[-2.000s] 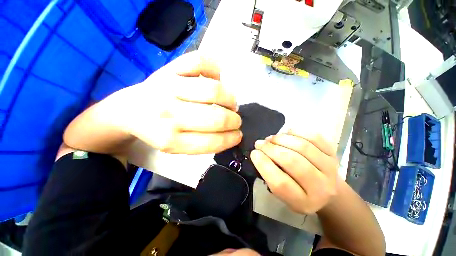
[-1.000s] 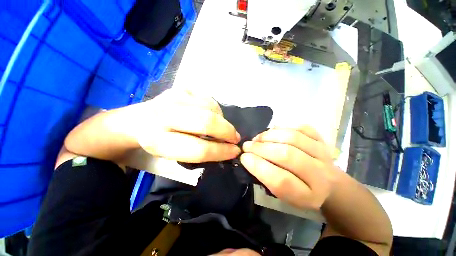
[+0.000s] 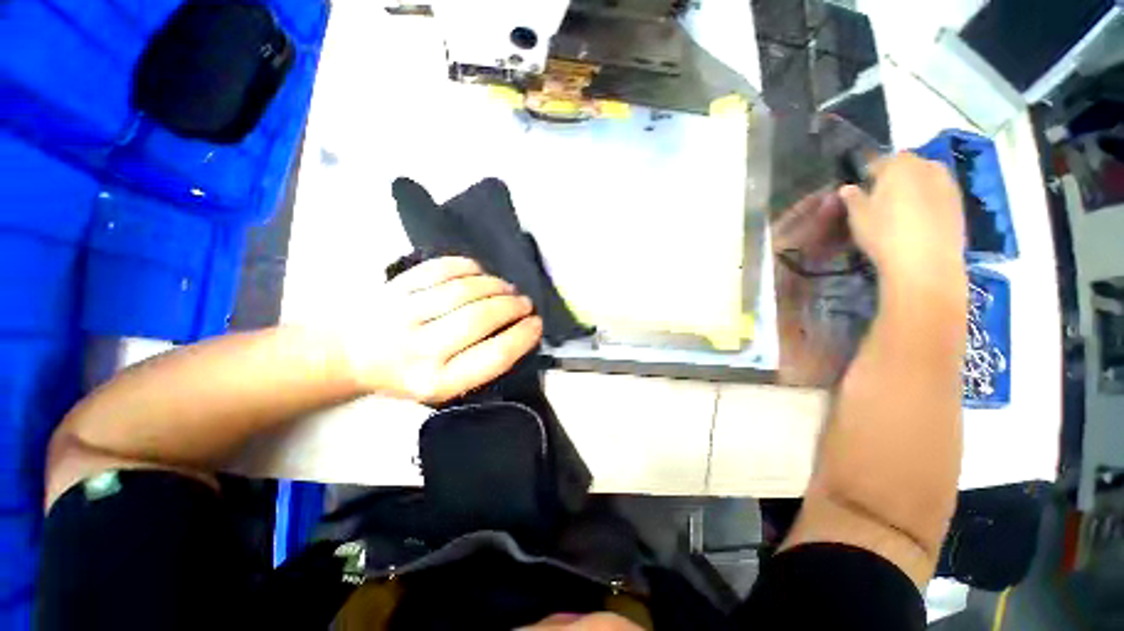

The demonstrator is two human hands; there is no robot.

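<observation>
My left hand (image 3: pixel 450 327) is over a black fabric piece (image 3: pixel 487 228), with its fingers closed on the lower part. The fabric's upper flaps spread onto the pale machine plate. A rounded black pouch (image 3: pixel 483 459) with a silvery edge line hangs below my left hand, over the table's front edge. My right hand (image 3: pixel 906 210) is at the right of the plate, fingers bent down over the clear plastic sheeting. A small dark shape shows at its fingertips; whether it is gripped is unclear.
The brassy presser clamp (image 3: pixel 565 93) is behind the plate, whose right side has yellow tape (image 3: pixel 727 222). Two blue bins (image 3: pixel 986 339) are beyond my right hand, one with silver hardware. Blue crates (image 3: pixel 160 271) at left hold a black pouch (image 3: pixel 212 68).
My right hand has let go of the fabric and moved right to where the green-handled tool lay. My left hand keeps the fabric. The pouch shows again below it. The view has shifted.
</observation>
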